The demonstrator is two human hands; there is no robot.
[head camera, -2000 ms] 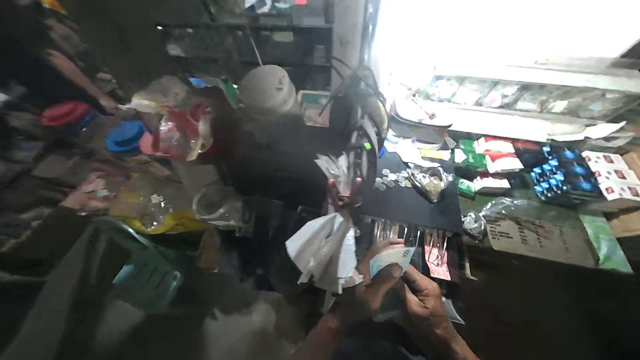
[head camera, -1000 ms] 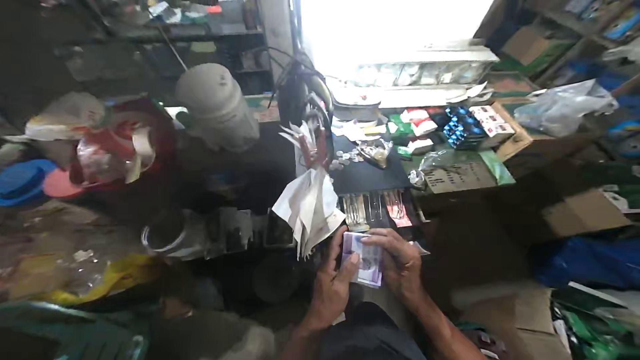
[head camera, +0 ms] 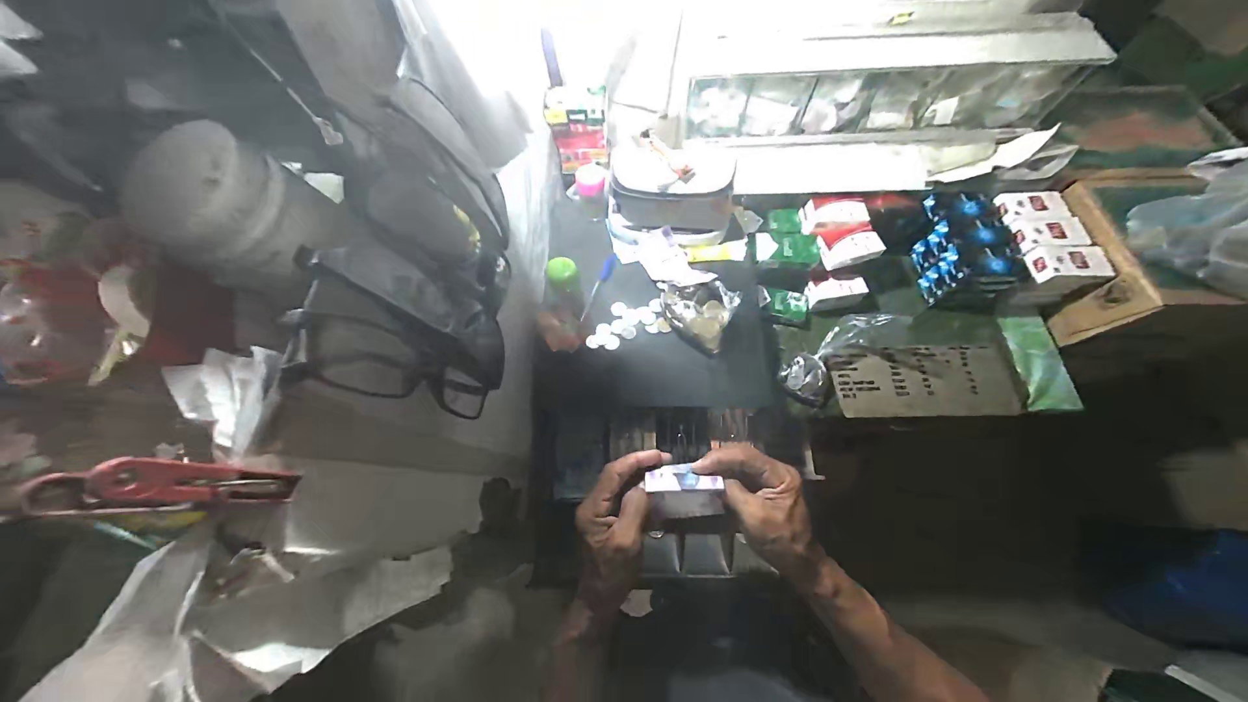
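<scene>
My left hand [head camera: 616,517] and my right hand [head camera: 765,502] hold a small stack of banknotes [head camera: 684,485] between them, one at each end, with thumbs and fingers closed on it. The notes are tilted, their near face in shadow. Just behind and under the hands lies a divided cash drawer [head camera: 702,554], with banknotes in its rear slots. Past it, on the dark tabletop [head camera: 653,375], are scattered coins [head camera: 624,324], an open plastic bag of coins [head camera: 704,314] and a blue pen [head camera: 602,278].
Small green and red-and-white packs [head camera: 834,249], blue packs [head camera: 965,249] and a cardboard piece bearing writing [head camera: 926,380] lie on the right. A green-capped jar [head camera: 563,292] stands by the coins. At left hang eyeglasses [head camera: 390,375], a red clip [head camera: 185,483] and papers [head camera: 234,405].
Both hands keep hold of banknotes; a bluish note showed at first, then a broad purple one, and now the stack is tilted, showing a narrow face. The view has swung and moved closer.
</scene>
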